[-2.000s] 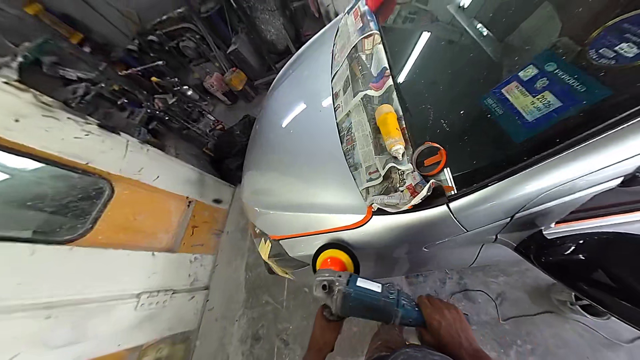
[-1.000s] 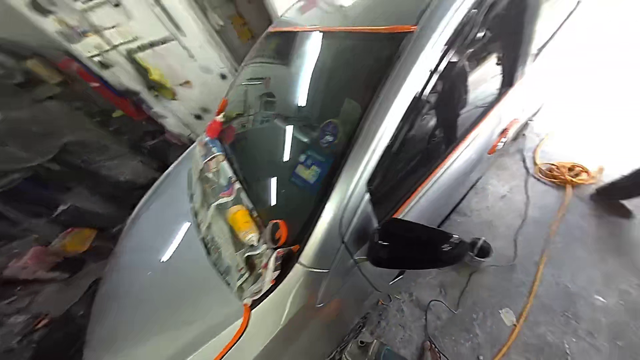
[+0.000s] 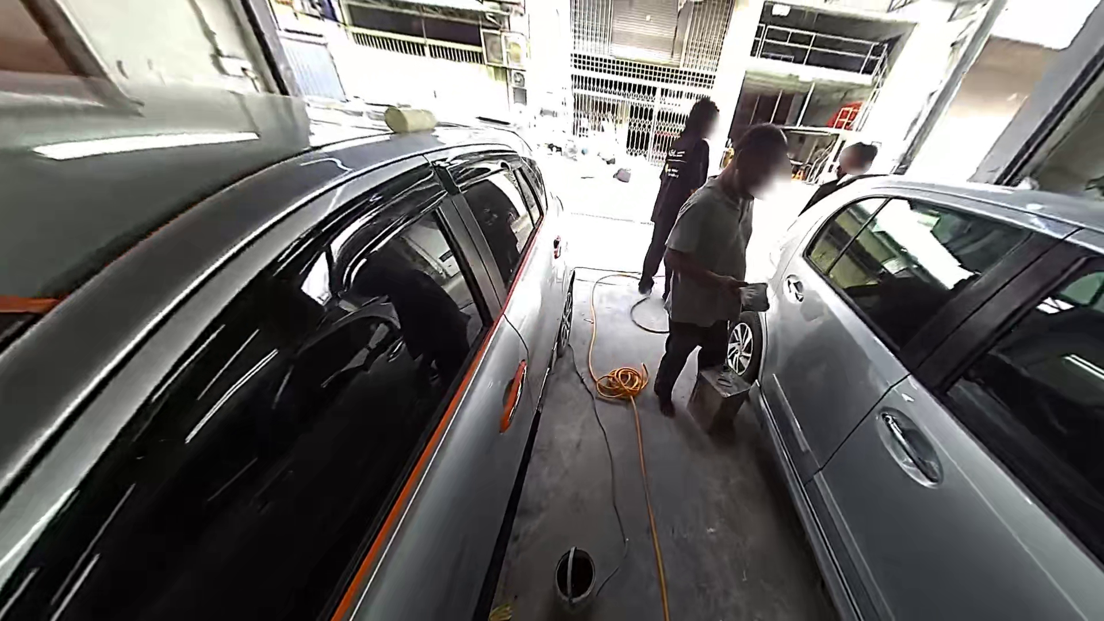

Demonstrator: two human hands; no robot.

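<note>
Neither my left hand nor my right hand shows in the head view now, and the polisher is out of view too. On the left stands a silver car [image 3: 470,483], with orange masking tape [image 3: 414,492] along the lower edge of its side windows and more around its door handle [image 3: 514,397]. A pale yellow block or roll [image 3: 410,120] rests on its roof edge. Another silver car [image 3: 802,371] stands on the right.
Between the cars, a coiled orange hose [image 3: 621,383], a dark cable [image 3: 611,448], a bucket [image 3: 574,576] and a box-shaped container [image 3: 718,398] lie or stand on the floor. One person [image 3: 711,250] stands by the right car; another person [image 3: 684,181] and a third [image 3: 856,164] are farther back.
The view has swung far to the right, from the hood and windshield to the aisle between two cars. Two seconds ago my hands held an angle polisher at the fender; they have left the view.
</note>
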